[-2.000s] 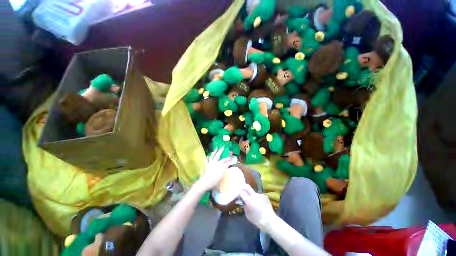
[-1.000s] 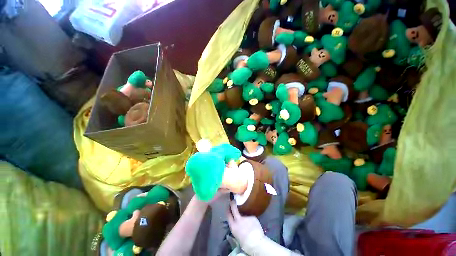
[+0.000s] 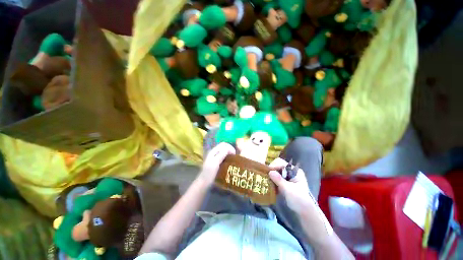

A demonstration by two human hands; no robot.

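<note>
A plush potted-tree toy (image 3: 246,182) is upright above my lap, its brown pot with yellow lettering "RELAX & RICH" facing me. Its green foliage and pale trunk with a small smiling face show above the pot. My left hand (image 3: 216,161) grips the pot's left side near the trunk. My right hand (image 3: 290,184) holds the pot's right side with thumb and fingers. A small dark tool (image 3: 291,170), perhaps snips, shows at the fingers of my right hand; most of it is hidden.
A large yellow sack (image 3: 378,96) of similar toys lies ahead. A cardboard box (image 3: 96,96) with toys is at left. A dark-lined tub (image 3: 137,203) with toys is lower left. A red stool (image 3: 378,203) at right bears a paper slip (image 3: 420,200) and a black phone (image 3: 439,223).
The toy has turned from lying sideways to upright, its lettering and face now towards me. Both hands now hold the pot's sides. The view has shifted, showing more of the red stool.
</note>
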